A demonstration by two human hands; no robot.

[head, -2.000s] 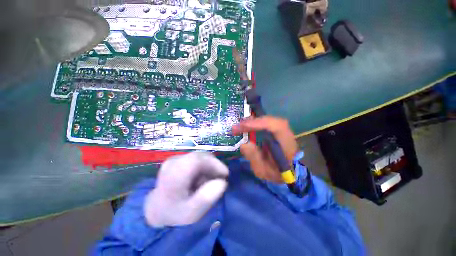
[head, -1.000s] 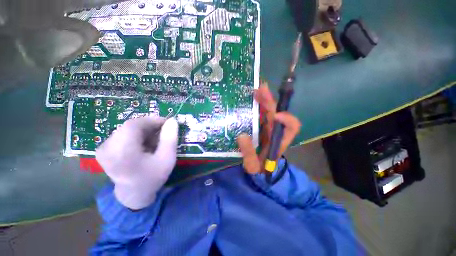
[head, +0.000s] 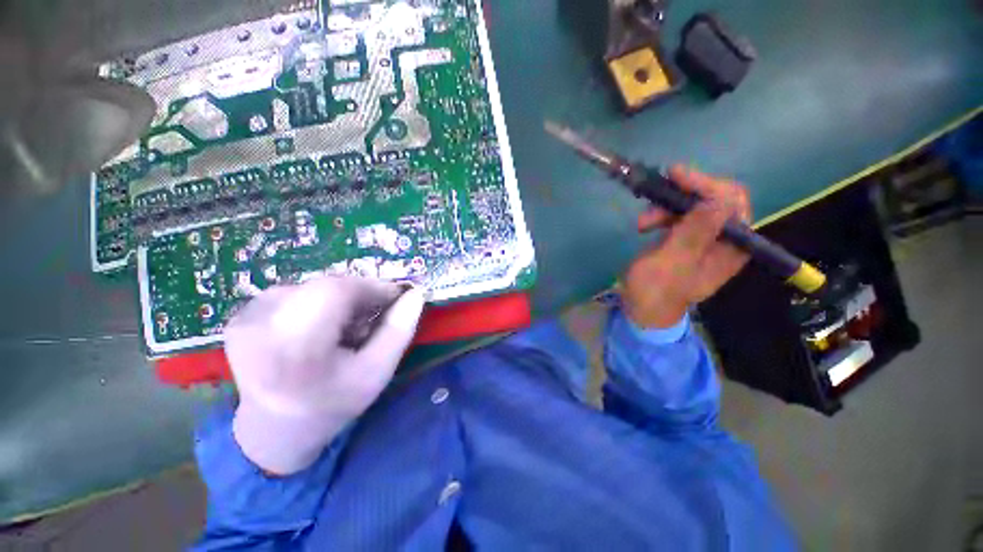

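The green printed circuit board (head: 447,173) lies on a red support (head: 474,316), turned slightly, its near edge toward me. My left hand (head: 318,361), in a white glove, is at the board's near edge, thumb and finger pinched together over it. The thin solder wire seen in it a second before is hard to make out at the fingertips now. My bare right hand (head: 695,243) holds the soldering iron (head: 658,191) right of the board. The iron's metal tip points up and left, off the board, above the green mat.
A dark iron stand (head: 636,24) with a yellow sponge (head: 644,76) is at the back right, a black block (head: 716,54) beside it. A translucent hood (head: 75,129) covers the upper left. A black open box (head: 755,313) sits below the yellow mat edge (head: 862,193).
The right hand and iron went from over the board out to the right, the iron now tilted left. The left hand moved up onto the board, then right along its edge. The board appears rotated.
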